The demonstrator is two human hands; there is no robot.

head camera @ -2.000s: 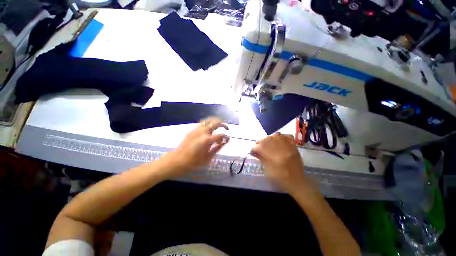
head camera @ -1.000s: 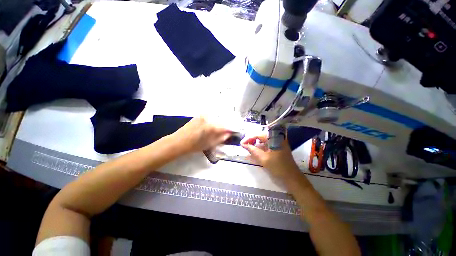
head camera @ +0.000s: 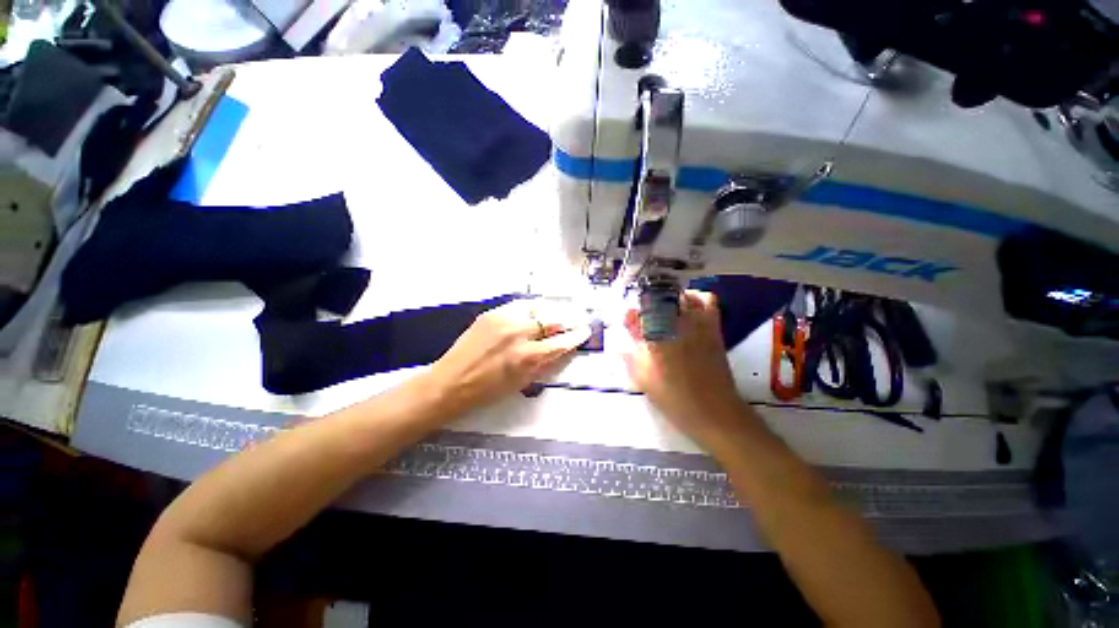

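Observation:
A long dark fabric strip (head camera: 393, 344) runs across the white table to my left hand (head camera: 522, 344). My left hand holds the strip near its right end, just left of the needle area. A small dark fabric end (head camera: 595, 335) shows at its fingertips. My right hand (head camera: 675, 350) is partly hidden behind a round part of the sewing machine head (head camera: 736, 202). Its fingertips are by the lit needle area; glare hides whether they grip anything. The presser foot area (head camera: 601, 272) is just above the fingers.
Stacked dark panels (head camera: 466, 125) lie behind and left of the head. Wide dark pieces (head camera: 209, 245) and a blue sheet (head camera: 215, 147) are at the left. Orange snips (head camera: 788, 356) and black scissors (head camera: 865, 362) lie right of my right hand. Another dark piece (head camera: 751, 307) is under the machine arm.
Both hands moved from the front of the table up to the needle area. My left hand now holds the strip's right end, and the loose dark thread between the hands is no longer seen.

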